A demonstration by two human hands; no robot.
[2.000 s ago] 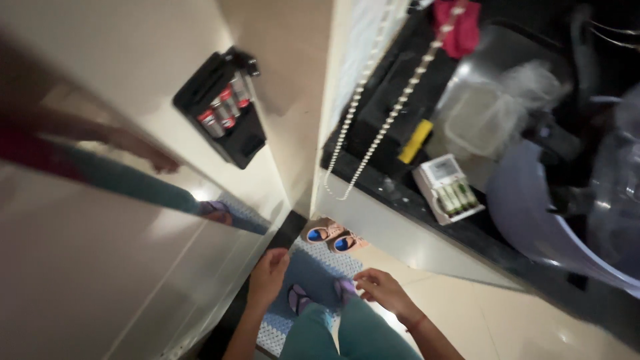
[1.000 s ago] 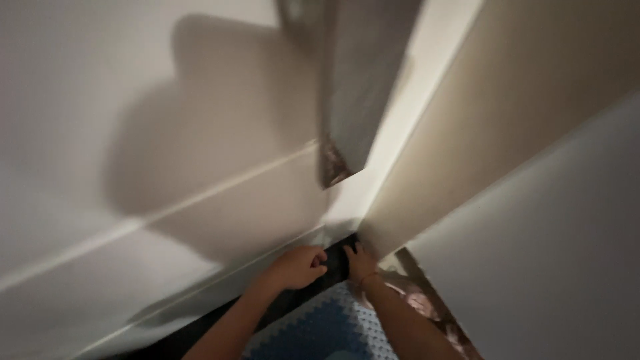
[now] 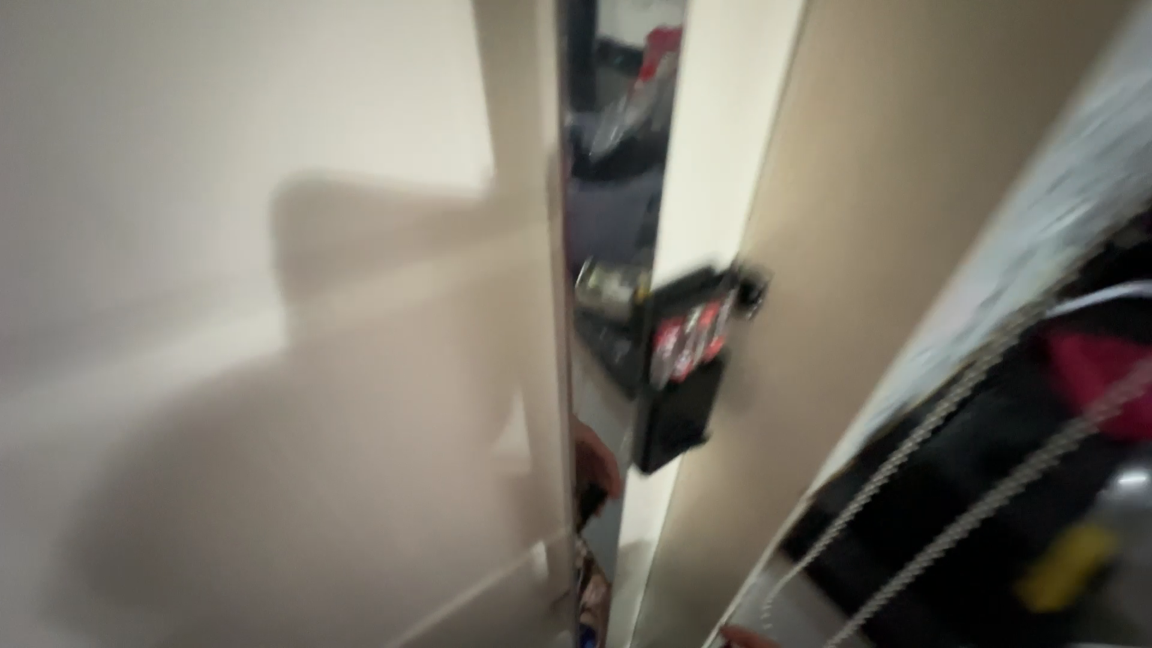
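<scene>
A black battery compartment (image 3: 682, 373) is fixed at the narrow strip between mirror and wall, with several red and silver batteries (image 3: 691, 340) showing in it. A dark knob-like part sticks out at its upper right. Only a fingertip or two of what seems my right hand (image 3: 749, 637) shows at the bottom edge, by the pale panel's edge; whether it holds anything is hidden. My left hand is out of view. A hand with something dark at it appears as a reflection in the narrow mirror (image 3: 616, 216). The picture is blurred.
A bead chain (image 3: 972, 513) hangs in a loop at the right, before a dark surface with a red cloth-like item (image 3: 1102, 382) and a yellow object (image 3: 1066, 569). A pale wall or door panel (image 3: 270, 432) with a large shadow fills the left.
The view has swung up from the floor corner, where both hands were low beside each other a second ago. Now the battery compartment shows again, and only fingertips remain at the bottom edge.
</scene>
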